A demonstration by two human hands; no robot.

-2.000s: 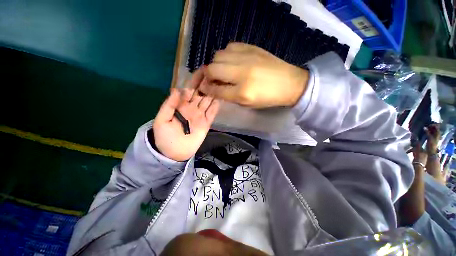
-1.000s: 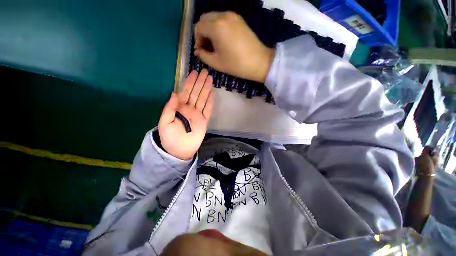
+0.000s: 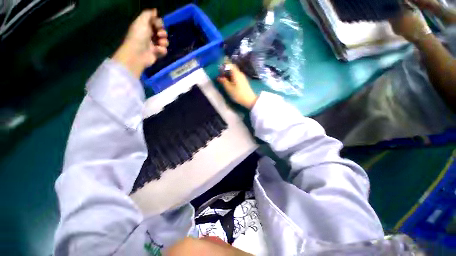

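Observation:
Long black parts (image 3: pixel 182 132) lie side by side in a row on a white lining sheet (image 3: pixel 220 157) in front of me. My left hand (image 3: pixel 146 37) is raised at the left edge of the blue parts bin (image 3: pixel 186 70), fingers curled into a loose fist; whatever may be inside is hidden. My right hand (image 3: pixel 236 82) is just right of the bin, past the sheet's far right edge. Its fingers are bent around a small silvery piece (image 3: pixel 226 68), blurred. Dark parts (image 3: pixel 184 39) lie inside the bin.
A crinkled clear bag (image 3: pixel 275 55) with black bits lies right of the bin. Further right, another stack of lined sheets (image 3: pixel 370 42) holds black parts, with another person's hand (image 3: pixel 411 25) at it. Blue crates (image 3: pixel 435 220) are on the floor at lower right.
The view has swung, bringing the bin and bag nearer the middle. My left hand, earlier palm-up with a black fitting, is now curled and raised by the bin. My right hand has left the black parts.

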